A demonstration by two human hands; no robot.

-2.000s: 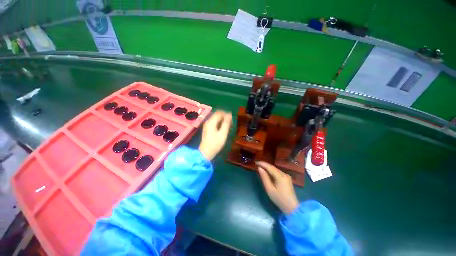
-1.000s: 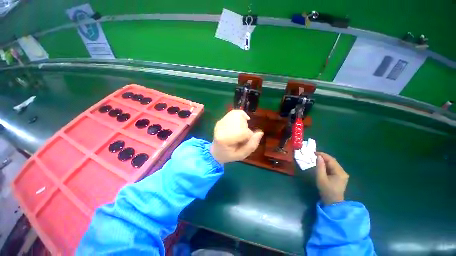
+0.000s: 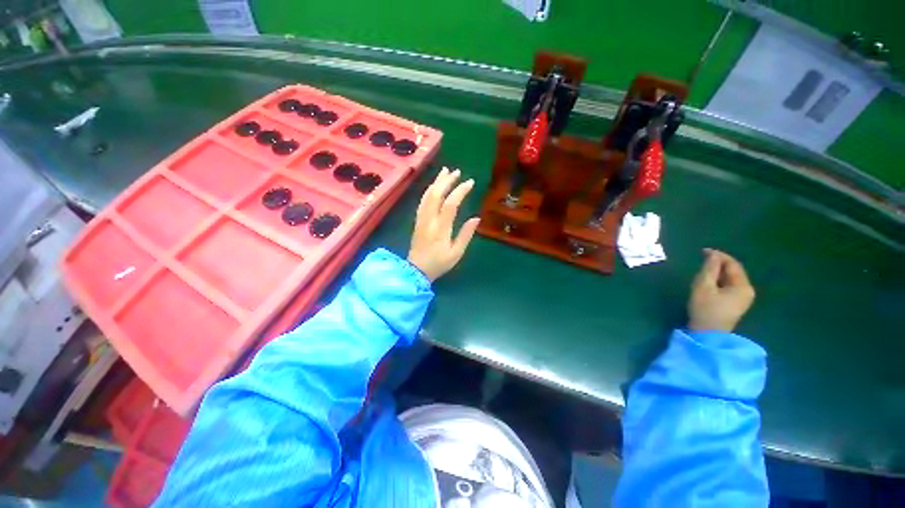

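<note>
The twin clamp fixture (image 3: pixel 566 193) stands on the green bench, both clamp handles, left (image 3: pixel 534 139) and right (image 3: pixel 652 167), hanging down toward me. My left hand (image 3: pixel 440 226) is open and empty between tray and fixture, fingers spread. My right hand (image 3: pixel 721 290) is over the bench right of the fixture, with thumb and fingers curled together. A small dark spot shows at its fingertips; I cannot tell whether it holds something. Glossy dark discs (image 3: pixel 297 213) lie in groups in several pockets of the pink-red compartment tray (image 3: pixel 226 223).
Crumpled white paper (image 3: pixel 641 239) lies just right of the fixture. The bench's front edge (image 3: pixel 516 375) curves below my hands. Another pink-red tray (image 3: pixel 149 437) shows lower left. A green partition (image 3: pixel 417 35) with hanging sheets stands behind.
The left clamp's handle has swung from standing up to hanging down. My left hand has left the fixture and opened. My right hand has moved right, away from the white paper. The view has tilted down.
</note>
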